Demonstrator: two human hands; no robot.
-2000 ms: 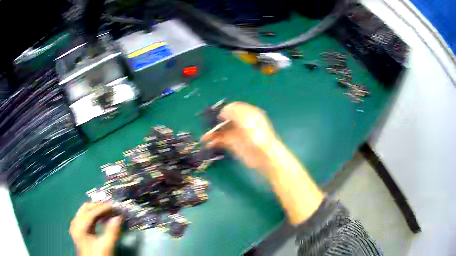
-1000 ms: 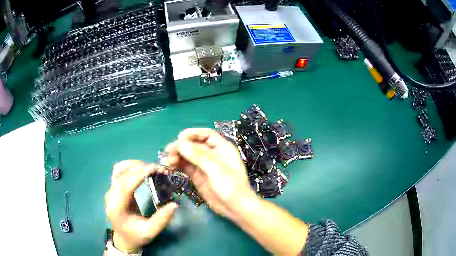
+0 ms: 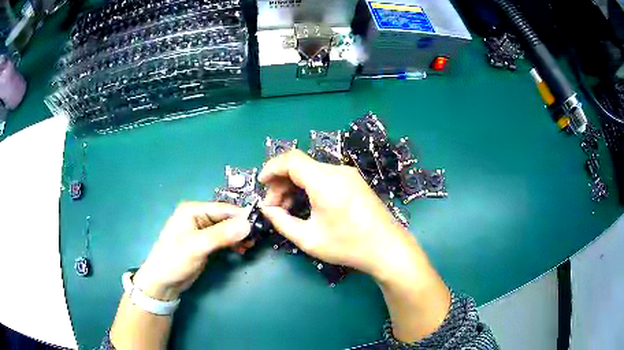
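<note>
My left hand (image 3: 200,240) comes from the lower left and holds a small dark square module (image 3: 258,221) between thumb and fingers. My right hand (image 3: 321,205) is beside it, its thumb and fingertips close to the module's upper edge; whether they grip something thin there cannot be told. A heap of dark square modules (image 3: 369,160) with coppery corner tabs lies behind and around my hands, partly hidden by them. Two small round-cornered parts with thin leads, an upper one (image 3: 76,190) and a lower one (image 3: 83,266), lie at the left of the green mat.
Clear component trays (image 3: 157,65) are stacked back left. A metal benchtop unit (image 3: 304,61), grey controller box (image 3: 417,34) and thin blue-white pen or screwdriver (image 3: 393,76) are at the back. A black tool with silver tip (image 3: 571,109) and more modules (image 3: 594,164) are at right.
The left hand has moved from the near side of the heap to the right. Modules now lie more spread out behind both hands. The view has shifted, so the back units sit higher.
</note>
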